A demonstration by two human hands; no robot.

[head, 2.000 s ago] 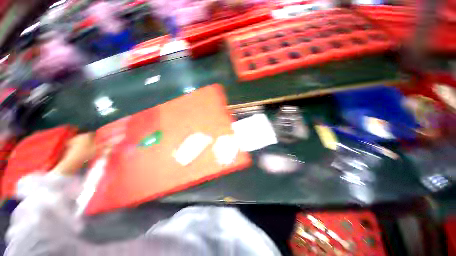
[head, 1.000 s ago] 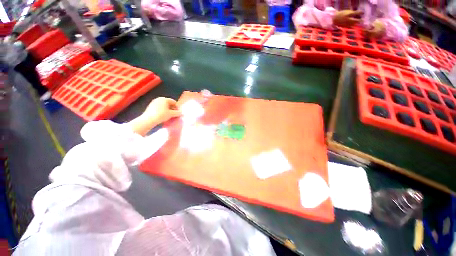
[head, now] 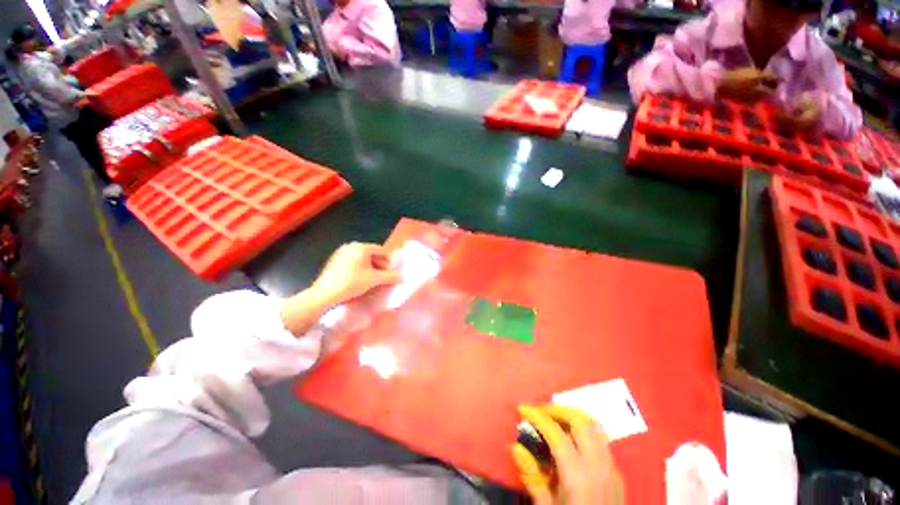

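The red work mat [head: 632, 316] lies in front of me. My left hand [head: 357, 274] is at its upper left, fingertips at the edge of the clear glossy film sheet [head: 419, 308]; whether it grips the film is unclear. My right hand [head: 572, 456], with yellow finger cots, is low over the mat and holds a dark round part [head: 534, 446] in its fingers. The white plastic card [head: 610, 406] lies just behind that hand. A green piece [head: 503, 322] lies mid-mat. The white cloth [head: 695, 475] lies at the lower right of the mat.
A folded white pad [head: 760, 459] lies right of the mat, with a clear bottle [head: 844, 488] partly cut off. A tray of dark discs [head: 789, 247] stands at right, an empty red tray [head: 237, 192] at left. Across the bench, a person in pink works over stacked trays [head: 691, 148].
My right hand has come into view with the dark part. My left hand stays at the film. The camera view has shifted, and the mat sits lower and further right.
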